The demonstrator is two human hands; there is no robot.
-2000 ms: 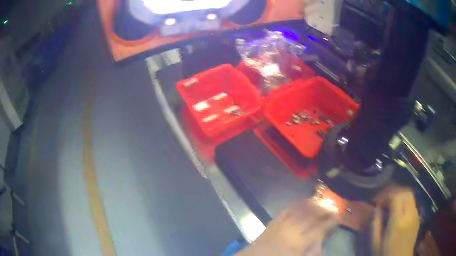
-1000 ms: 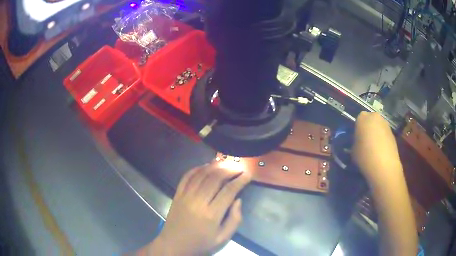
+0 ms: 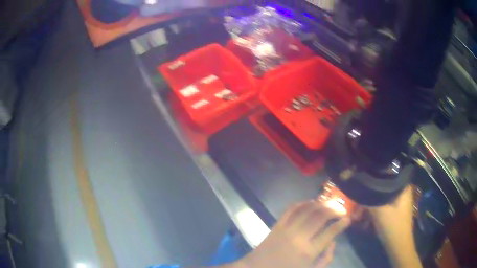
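A copper plate [image 3: 330, 194] lies under the black ring light [image 3: 366, 180] of the microscope, with a bright spot and silver bits at its end. My left hand [image 3: 306, 233] is at the plate's near left end, fingertips beside the bright spot; whether it grips the plate cannot be told. My right hand [image 3: 393, 222] is at the right, partly behind the ring light, its fingers hidden. The rest of the plate is mostly hidden by the hands and ring light. The picture is blurred.
A red bin with loose silver parts [image 3: 314, 99] stands beside the microscope column [image 3: 413, 68]. A red bin with white labels [image 3: 206, 86] is left of it. A clear crinkled bag [image 3: 261, 39] lies behind. A monitor [image 3: 112, 23] is at the top left. The aisle floor [image 3: 131, 183] is left.
The view has swung left towards the bins and aisle. My right hand has moved from beyond the plates' right ends to beside the ring light. My left hand stays near the bright spot.
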